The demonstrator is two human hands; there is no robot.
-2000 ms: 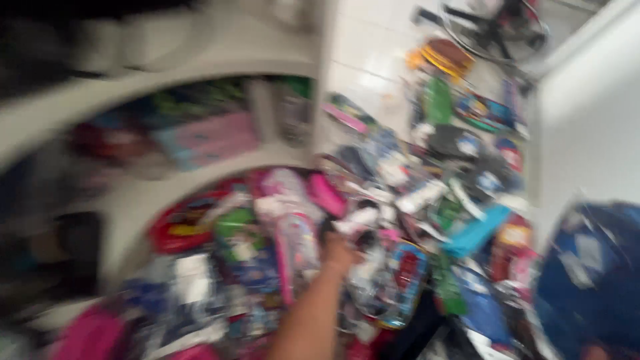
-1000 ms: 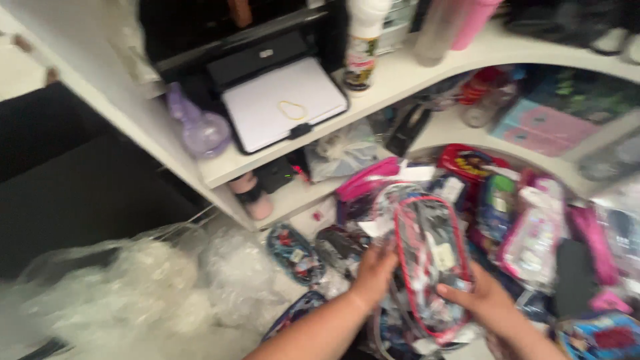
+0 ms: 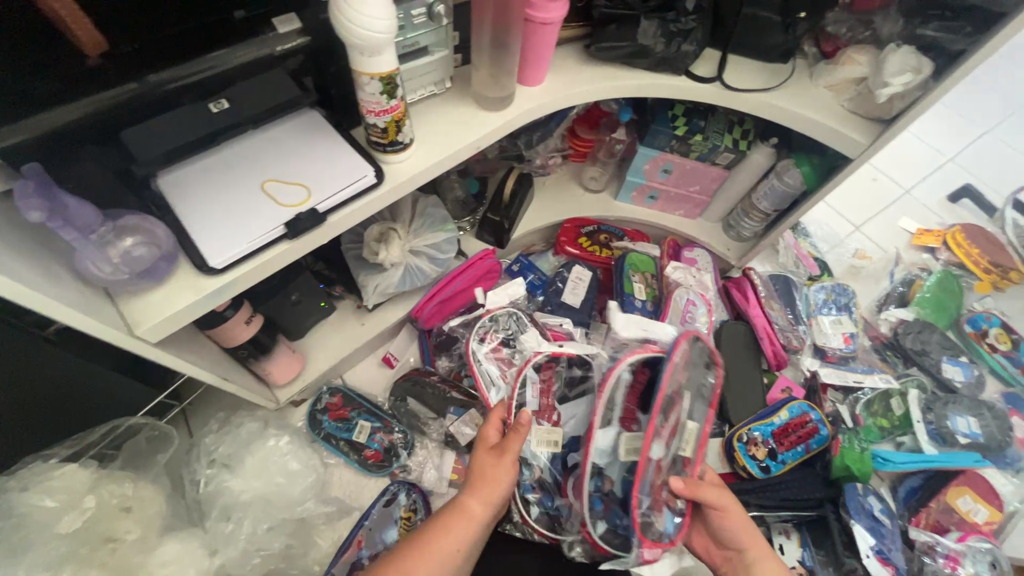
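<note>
Several clear plastic pencil cases with red and white edging, in plastic wrapping, stand fanned out between my hands. My left hand (image 3: 500, 448) grips the left-hand case (image 3: 552, 480) of them near its barcode tag. The right-hand case (image 3: 680, 432), with a red rim, is pinched low on its right side by my right hand (image 3: 708, 512). Beyond my right hand lies a blue and yellow cartoon pencil case (image 3: 778, 438). A dark pencil case with teal edging (image 3: 360, 430) lies left of my left hand, and a bright pink case (image 3: 458, 288) leans behind.
A curved white shelf unit (image 3: 608, 80) stands ahead, bearing a printer with paper (image 3: 264, 184), a spray can (image 3: 376, 96) and a pink tumbler (image 3: 542, 40). Many wrapped pencil cases cover the tiled floor to the right. Crumpled clear plastic bags (image 3: 248, 472) lie at the lower left.
Two seconds ago one hand was reaching into the pile; one second ago both hands held the red-edged cases. Those cases are now spread apart more. The view has swung left since the first frame.
</note>
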